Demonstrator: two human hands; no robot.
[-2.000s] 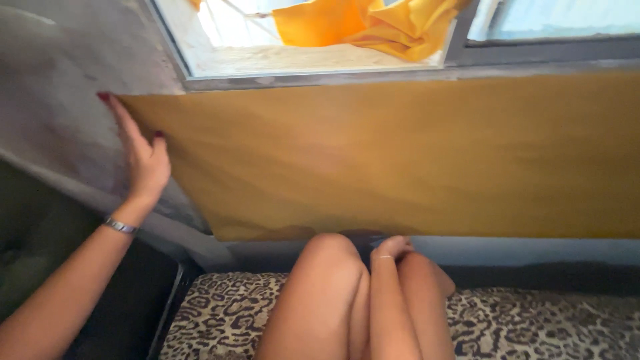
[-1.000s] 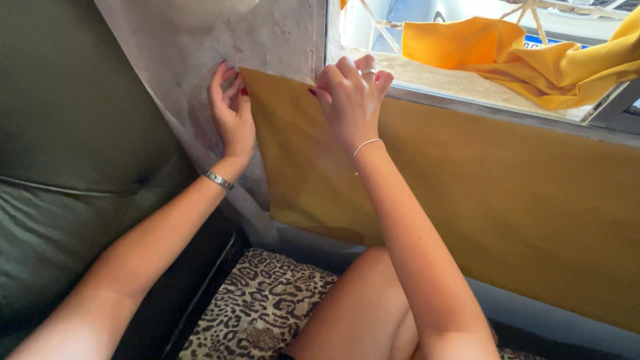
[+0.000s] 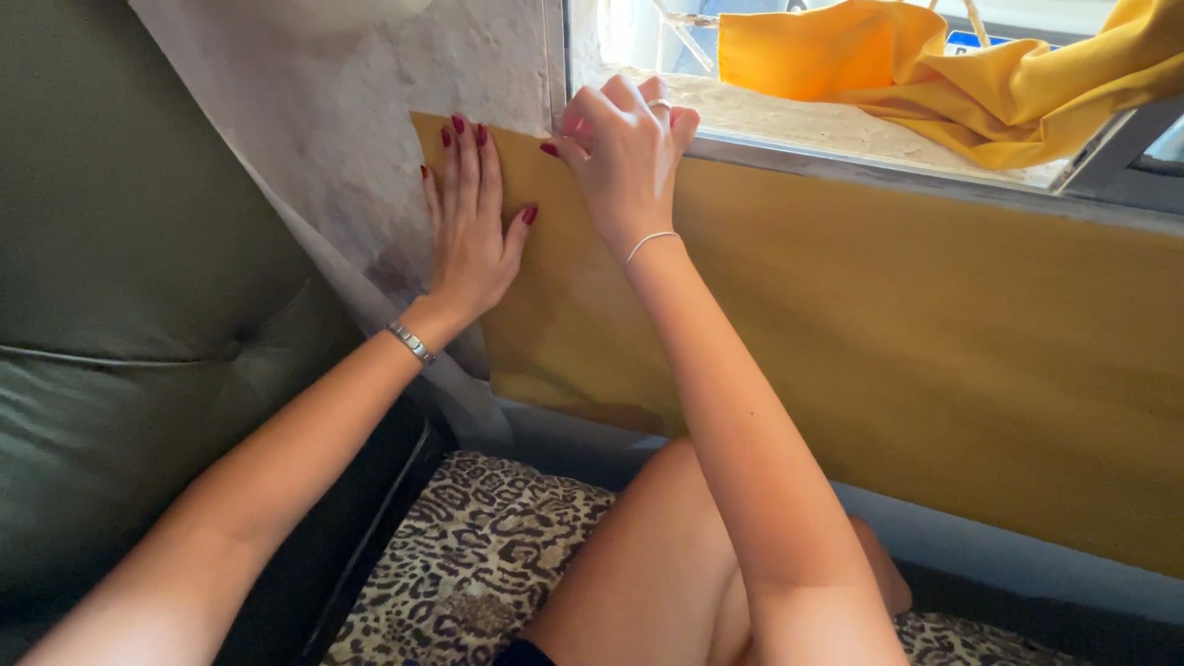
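A wide brown paper sheet (image 3: 888, 342) lies against the wall below the window. My left hand (image 3: 472, 222) is flat on its upper left corner area, fingers pointing up and the thumb spread to the right. My right hand (image 3: 629, 148) is at the sheet's top edge by the lower left corner of the window frame (image 3: 758, 155). Its fingers are curled, with the thumb at the sheet's edge; whether they pinch anything is hidden. A ring and a thin bracelet are on the right hand and wrist, a metal bracelet on the left wrist.
Yellow-orange cloth (image 3: 999, 92) hangs bunched in the window opening over the sill (image 3: 814, 120). A dark green padded backrest (image 3: 139, 277) stands at the left. A leopard-print cushion (image 3: 481, 546) lies below, beside my bent legs (image 3: 647, 555). The wall (image 3: 444, 55) is rough and stained.
My right hand has risen from near my knees to the window's lower left corner. My left hand has gone from the sheet's left edge to flat on the sheet. The view has shifted left.
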